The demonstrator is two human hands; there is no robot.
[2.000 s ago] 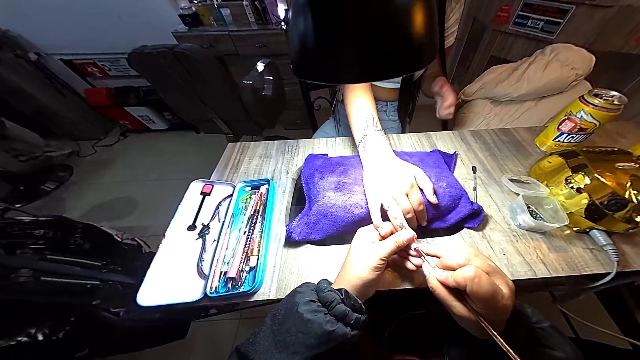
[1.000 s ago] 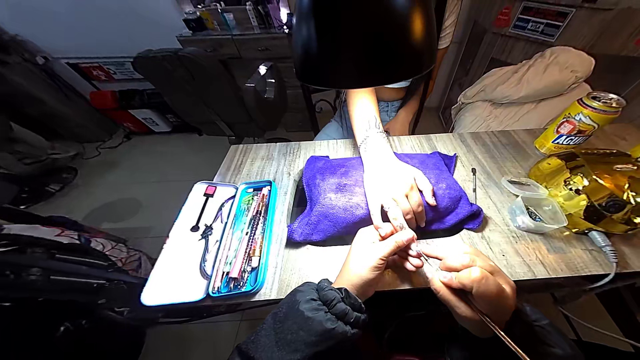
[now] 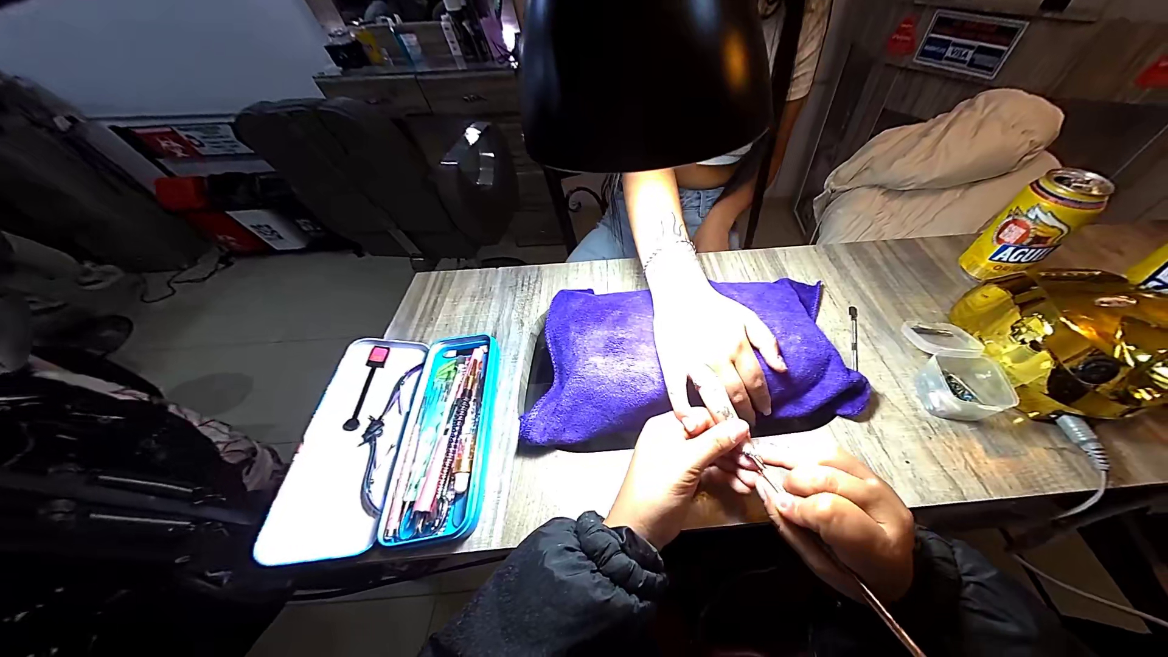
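Observation:
My left hand (image 3: pixel 671 470) grips a finger of another person's hand (image 3: pixel 716 347), which lies palm down over a cushion wrapped in a purple towel (image 3: pixel 602 370). In my right hand (image 3: pixel 839 511) is a thin brush-like tool (image 3: pixel 862 584), its long metallic handle slanting down to the right and its tip at the held fingertip. The exact tip is too small to make out. A tin pencil case (image 3: pixel 488 438) holding several slim brushes and tools (image 3: pixel 447 447) lies with its lid open to the left of the towel.
A black lamp shade (image 3: pixel 643 91) hangs above the towel. On the right are a slim tool (image 3: pixel 853 338), a small plastic tub (image 3: pixel 967 388), its lid (image 3: pixel 942 338), a yellow can (image 3: pixel 1036 224) and a shiny gold object (image 3: pixel 1086 338) with a cable (image 3: pixel 1084 443).
The other person's free hand, raised beside the lamp two seconds ago, has gone down toward their lap. My hands have kept nearly the same place and hold.

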